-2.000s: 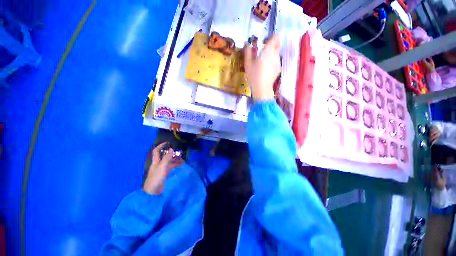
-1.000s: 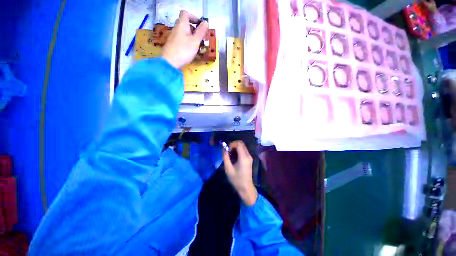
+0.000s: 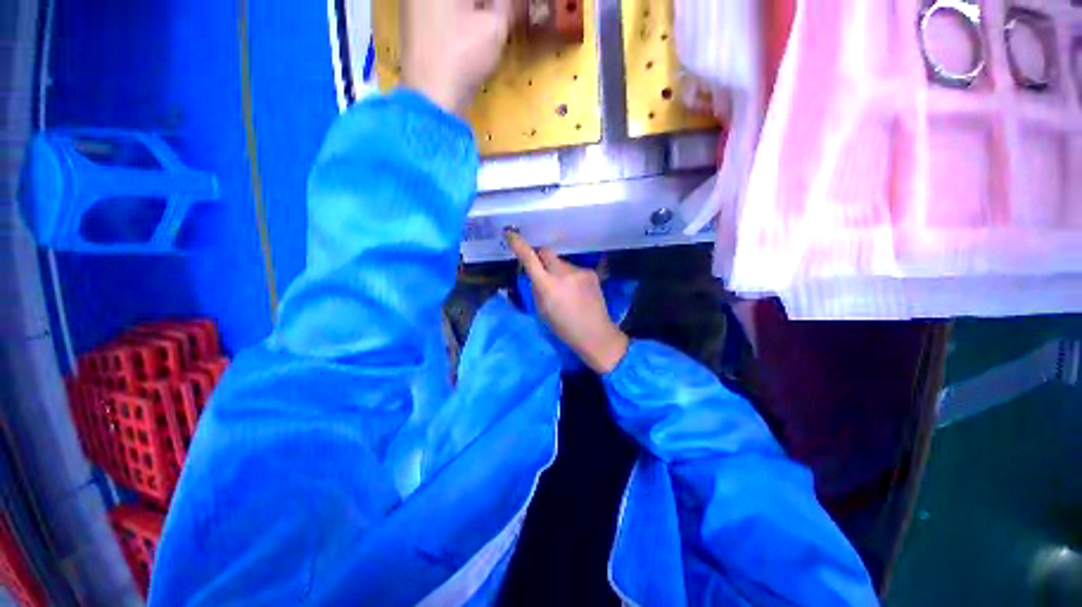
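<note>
My left hand [image 3: 457,45] is blurred and cut off by the top edge of the picture. It is over the gold fixture plate [image 3: 540,101], just left of the copper-brown fixture block [image 3: 555,18]; whether it holds anything cannot be seen. My right hand [image 3: 572,302] is at the white front edge of the machine bed [image 3: 593,213]. Its index finger reaches a small start button [image 3: 511,235] there; the other fingers are curled, and no case shows in them. A second small button [image 3: 660,218] sits further right on the edge.
A narrower gold plate [image 3: 664,71] is beside the first. Pink tray [image 3: 878,166] at right has silver case rings [image 3: 953,43] in its upper pockets and plain lower pockets. A green bench [image 3: 1009,474] is at lower right. A blue stool [image 3: 113,190] and red gridded crates [image 3: 148,403] stand at left.
The view has moved closer and lower. My right hand has moved up from below the bed to its front edge; the silver piece in its fingers no longer shows. My left hand remains at the fixture.
</note>
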